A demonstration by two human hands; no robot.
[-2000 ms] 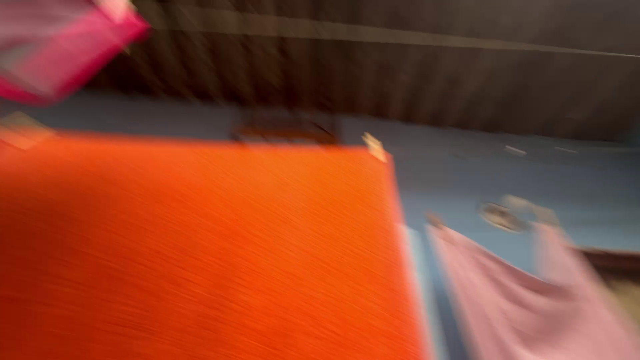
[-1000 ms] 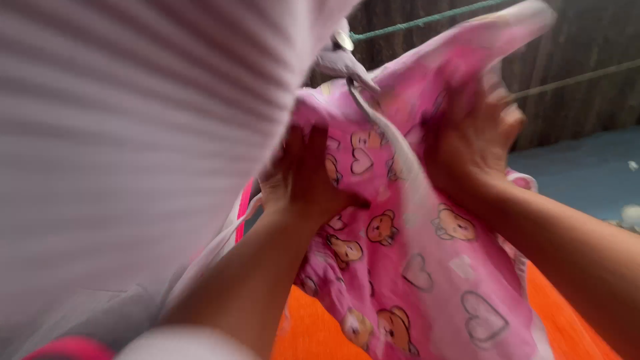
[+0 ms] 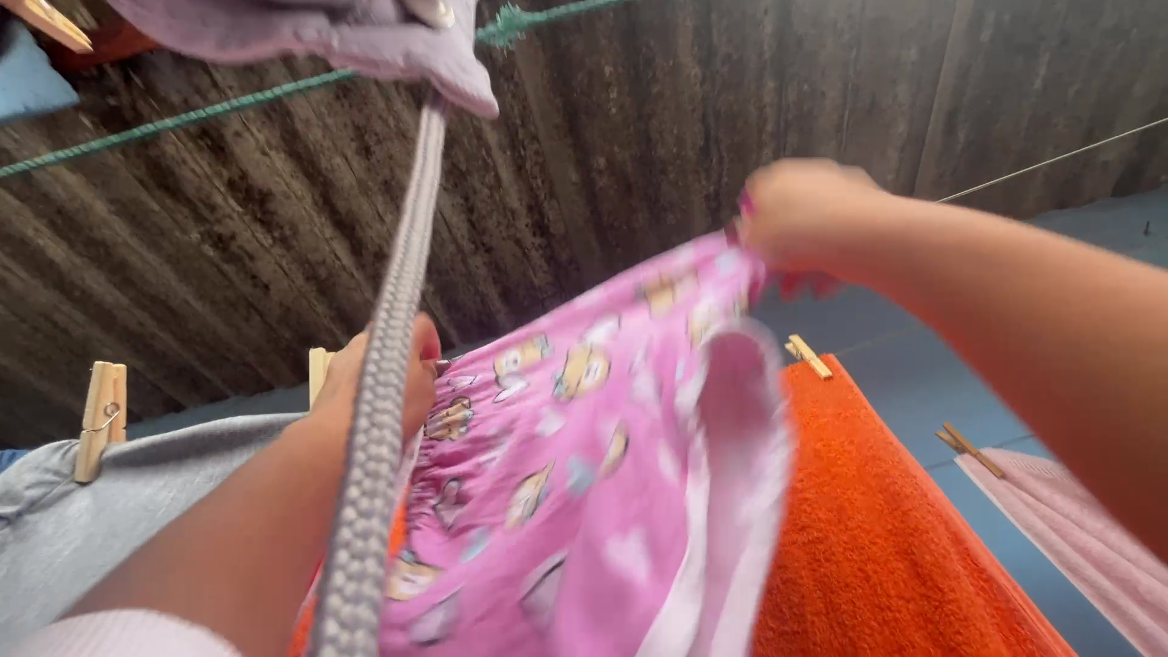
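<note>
Both my hands hold a pink garment point(image 3: 584, 438) printed with bears and hearts, stretched between them. My left hand point(image 3: 415, 374) grips its gathered edge at the left, partly hidden behind a hanging grey braided cord point(image 3: 392, 365). My right hand point(image 3: 794, 214), blurred, holds the upper right corner, higher than the left. A pale strap or trim loops down on the garment's right side. Behind it hangs an orange towel point(image 3: 849, 511), with a wooden clothespin point(image 3: 809, 357) at its top corner.
A green rope point(image 3: 219, 108) crosses the upper left. Grey cloth point(image 3: 210, 484) hangs at left with a wooden clothespin point(image 3: 100, 422). A mauve cloth point(image 3: 392, 41) hangs overhead near the camera. At right a pink towel point(image 3: 1077, 520) hangs by a clothespin point(image 3: 969, 450). Corrugated roofing point(image 3: 639, 137) lies above.
Since one second ago my hands have moved apart, and the pink garment is now spread between them. The pale fabric that filled the left of the view no longer covers it.
</note>
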